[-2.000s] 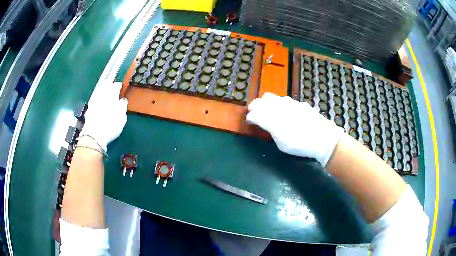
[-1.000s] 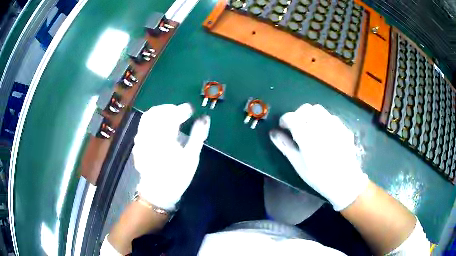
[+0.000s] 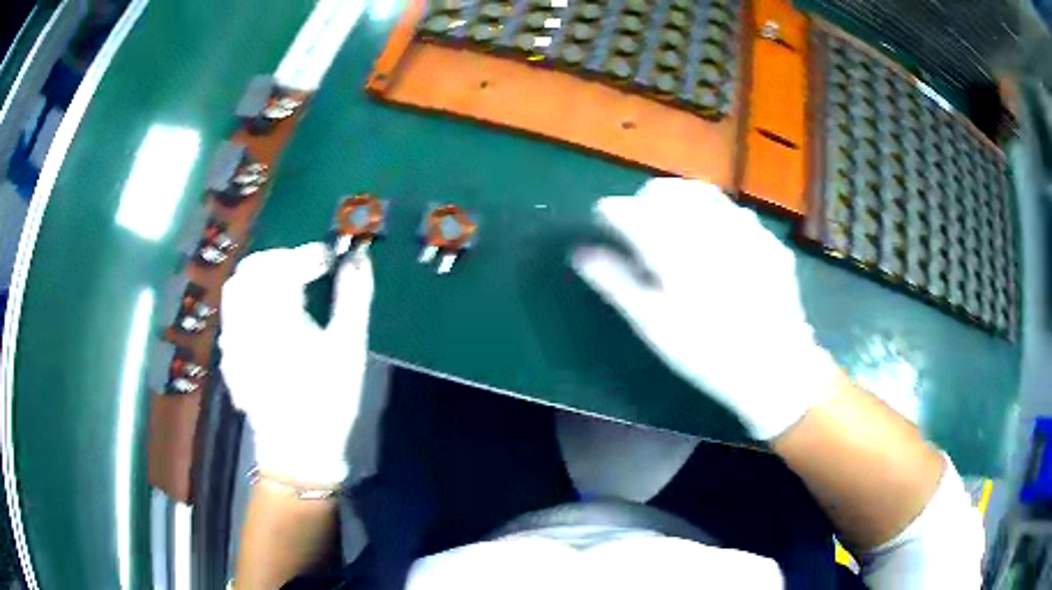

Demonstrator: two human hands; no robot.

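Note:
Two orange-brown copper coils on small dark cores lie on the green mat, silver legs toward me: a left one (image 3: 360,216) and a right one (image 3: 449,228). My gloved left hand (image 3: 294,352) has its thumb and finger at the left coil's legs; whether they grip it cannot be told. My gloved right hand (image 3: 709,302) is blurred, over the mat right of the coils, thumb and fingers apart, with nothing visible in it. No tweezers show.
An orange fixture (image 3: 554,101) holds rows of dark cores (image 3: 646,52) at the back. A second core tray (image 3: 911,173) lies to its right. A brown strip with several coils and cores (image 3: 173,444) runs along the belt at left. The bench's front edge (image 3: 508,388) is near me.
Both hands have left the orange fixture and come to the front of the mat. Since the last earlier frame, my left hand has reached the left coil; the view has shifted. The tweezers no longer show.

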